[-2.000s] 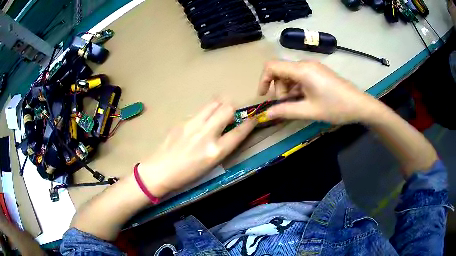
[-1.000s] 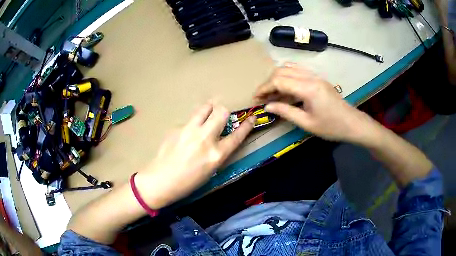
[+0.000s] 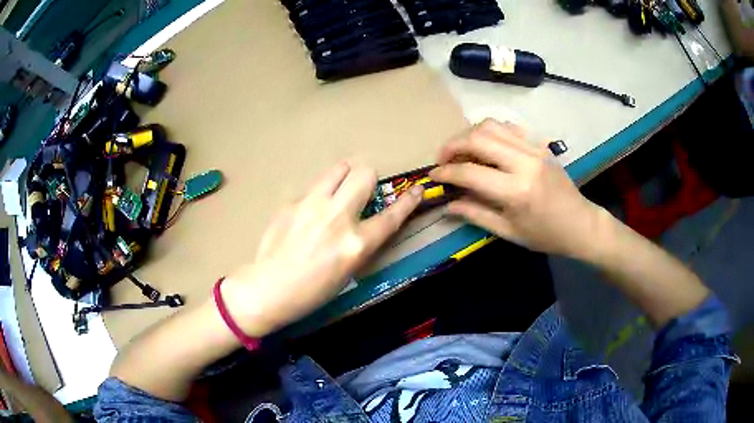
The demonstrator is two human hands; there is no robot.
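An open black bottom housing (image 3: 405,187) lies on the cardboard near the bench's front edge. A bit of green circuit board, red and yellow lead wires (image 3: 405,182) and a yellow battery cell (image 3: 433,192) show in it. My left hand (image 3: 318,235) holds the housing's left end, with thumb and fingers on either side. My right hand (image 3: 513,186) has its fingertips on the right end and hides it. A small black connector (image 3: 558,148) shows beyond my right hand.
Unassembled units (image 3: 107,190) lie tangled at left, partly on white paper (image 3: 87,355). Stacked covers (image 3: 355,37) stand at the back. A closed unit (image 3: 498,65) with cable lies at back right. A second pile (image 3: 649,12) is at far right. Part of another person's arm (image 3: 33,401) shows at lower left.
The view has shifted slightly. My right hand's fingers have moved on the housing's right end. The small connector beyond my right hand has come into clearer view. My left hand keeps its hold.
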